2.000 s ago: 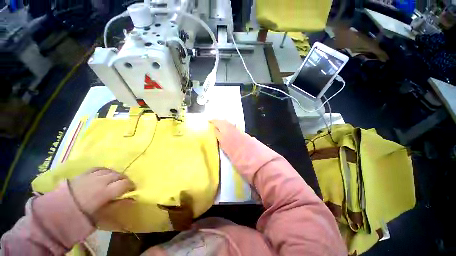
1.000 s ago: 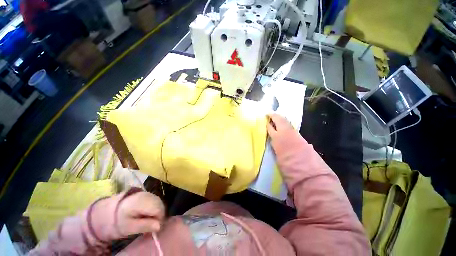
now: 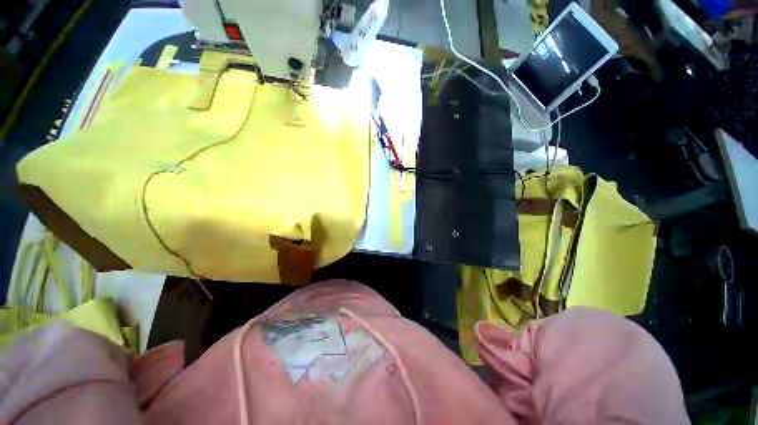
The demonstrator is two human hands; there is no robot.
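Note:
The yellow tote bag body (image 3: 241, 174) lies on the pale work plate (image 3: 411, 75), its upper edge under the white sewing machine head (image 3: 266, 37). A dark thread runs in a curve down the bag. A brown patch (image 3: 295, 259) sits at its lower edge and a brown band at its lower left. Neither hand is in view. Only my pink sleeves show, the left at the bottom left and the right at the bottom right. Nothing visible touches the bag from my side.
Red-and-black snips (image 3: 388, 145) lie right of the bag on a black cord. A control panel (image 3: 565, 58) stands at upper right with a white cable. Folded yellow bags (image 3: 611, 249) are right of the black table (image 3: 470, 199). Yellow strips (image 3: 37, 270) lie at lower left.
My right hand has let go of the bag's right edge and left the picture. My left hand has also gone out of view. The snips now show where the right arm was.

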